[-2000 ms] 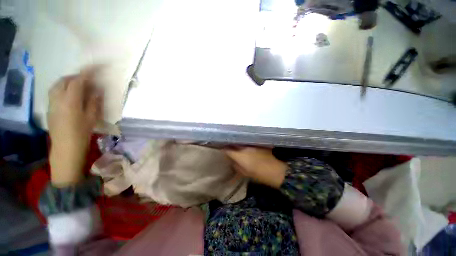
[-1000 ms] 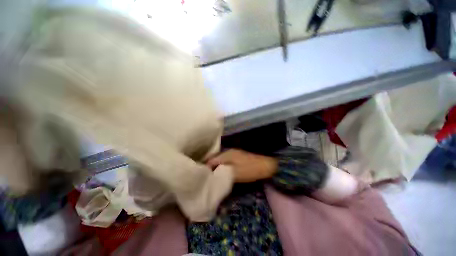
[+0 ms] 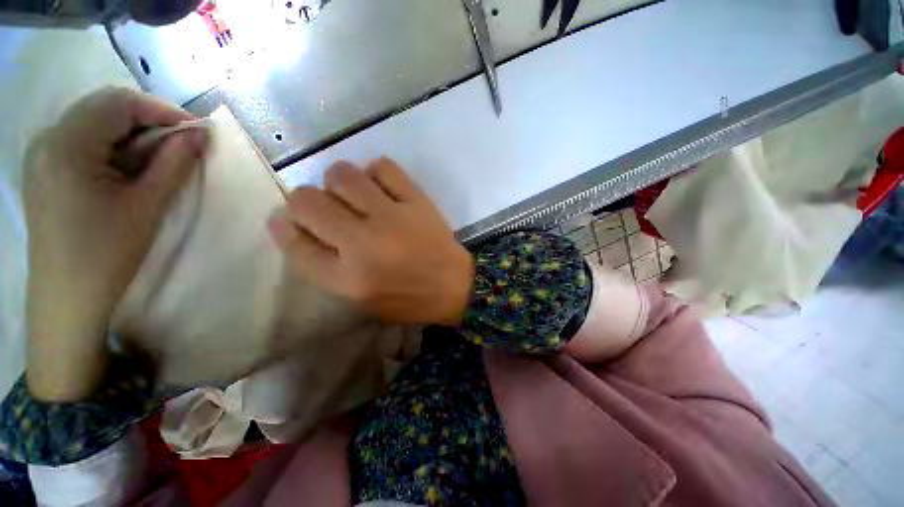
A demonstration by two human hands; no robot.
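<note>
A cream fabric piece [image 3: 213, 282] lies over the table's front edge and hangs towards the lap. My left hand [image 3: 114, 188] pinches its upper edge between thumb and fingers, near the front of the machine bed. My right hand [image 3: 372, 238] is closed on the fabric's right edge, with its fingertips curled over it. The presser foot area [image 3: 216, 25], with a red part, sits in bright glare above the hands. The dark machine head [image 3: 119, 10] is at the top left. The fabric's edge is below the presser foot, apart from it.
Tweezers [image 3: 483, 54] lie on the machine bed [image 3: 387, 59], with black snips [image 3: 561, 12] beside them. A measuring tape [image 3: 634, 176] runs along the table's front edge. Cream pieces [image 3: 763, 233] hang at the right. A crumpled cream bundle [image 3: 206, 421] lies over red at the lower left.
The fabric has come up from below the edge onto the table in both hands. My right hand has risen from under the edge. The view has shifted, and the machine bed appears nearer.
</note>
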